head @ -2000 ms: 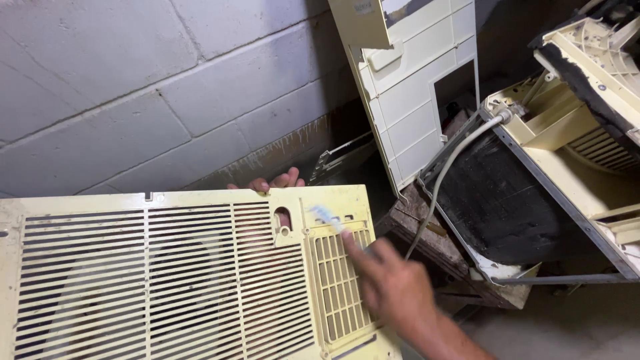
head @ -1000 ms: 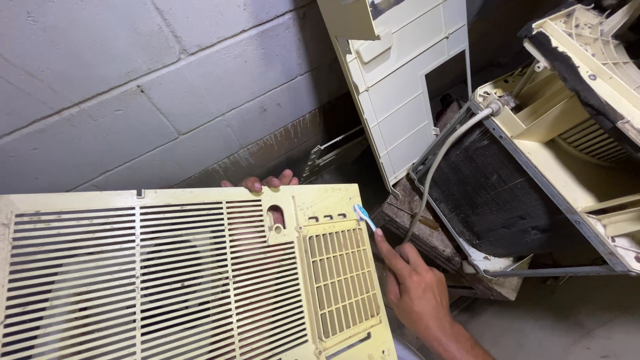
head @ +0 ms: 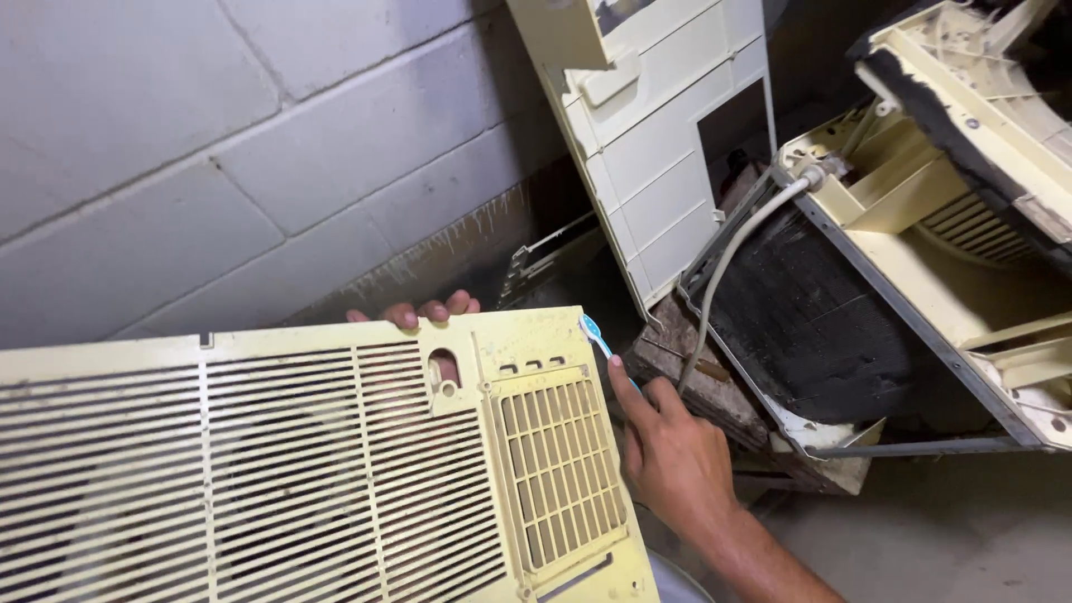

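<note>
A cream plastic louvred grille panel [head: 536,335], seemingly from an air conditioner, fills the lower left, with dirt specks on its face. My left hand [head: 427,311] grips its top edge from behind; the fingertips show over the edge and part of the hand through the slots and the oval hole. In my right hand [head: 678,452] is a blue and white toothbrush [head: 593,329], index finger laid along the handle. Its head touches the panel's upper right corner, bristles turned toward the edge.
A painted block wall [head: 151,109] rises behind. A white plastic panel [head: 662,176] leans upright at centre right. Beside it, a dismantled appliance casing [head: 888,243] with a black finned coil [head: 821,327] and a grey cable [head: 720,268] rests on a worn wooden support [head: 712,385].
The toothbrush has moved from above the small square grid, over the panel's face, to the upper right corner. My left hand keeps its hold on the top edge.
</note>
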